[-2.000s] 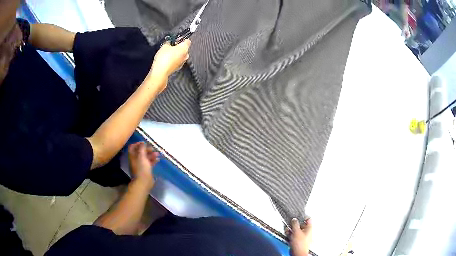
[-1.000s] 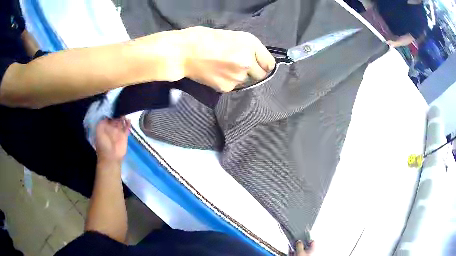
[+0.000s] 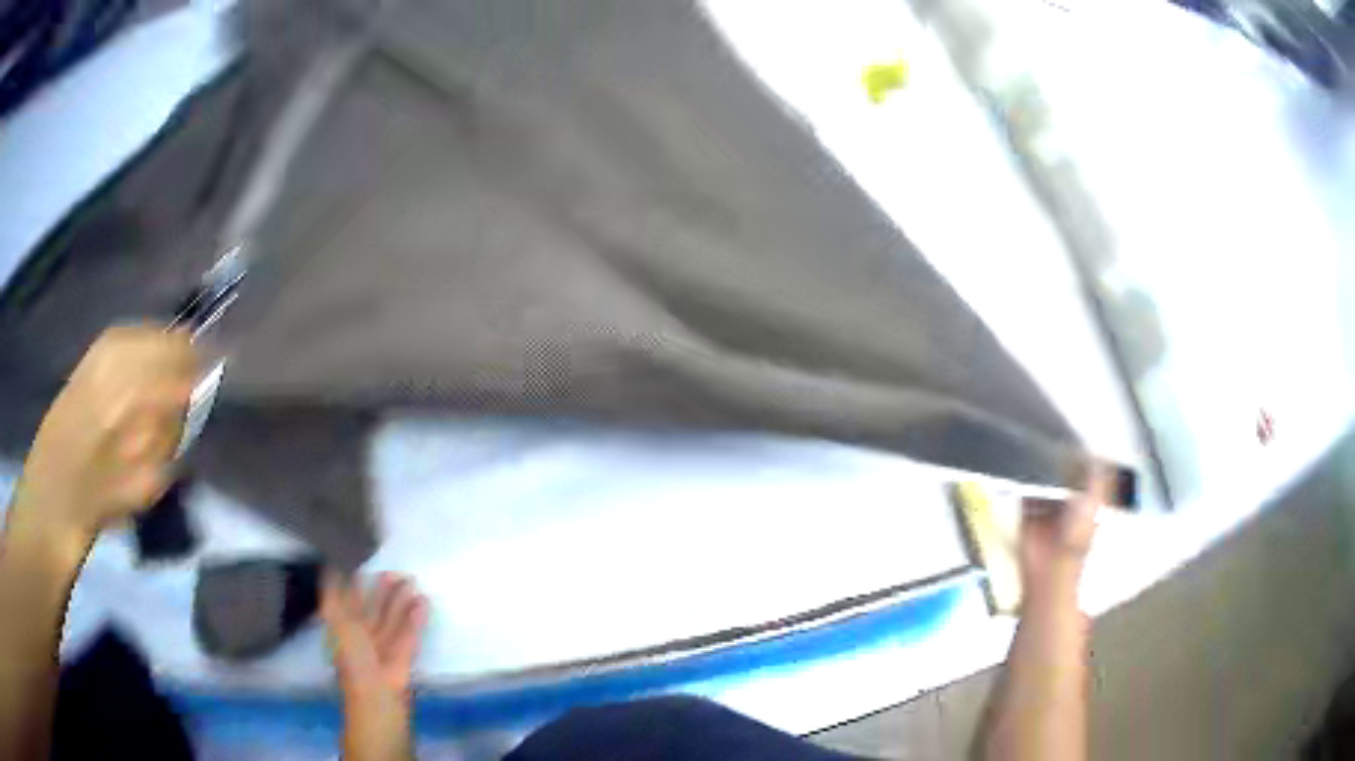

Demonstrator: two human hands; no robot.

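The grey-brown fabric lies in loose folds over the white table surface, its near edge running to a narrow corner at the right. My right hand pinches that corner near the table's front edge. My left hand is at the front edge on the left, fingers apart, its thumb side by a hanging tip of the cloth and a small dark piece. Another person's hand grips shears at the left. The view is blurred.
A pale yellowish strip lies beside my right hand. A small black rectangle is just beyond it. A long pale roll and a yellow piece are at the right. Blue layers line the front edge.
The view has swung right. The other person's hand with the shears has drawn back leftward relative to the cloth. My right hand still holds the corner; the hanging cloth now reaches near my left hand.
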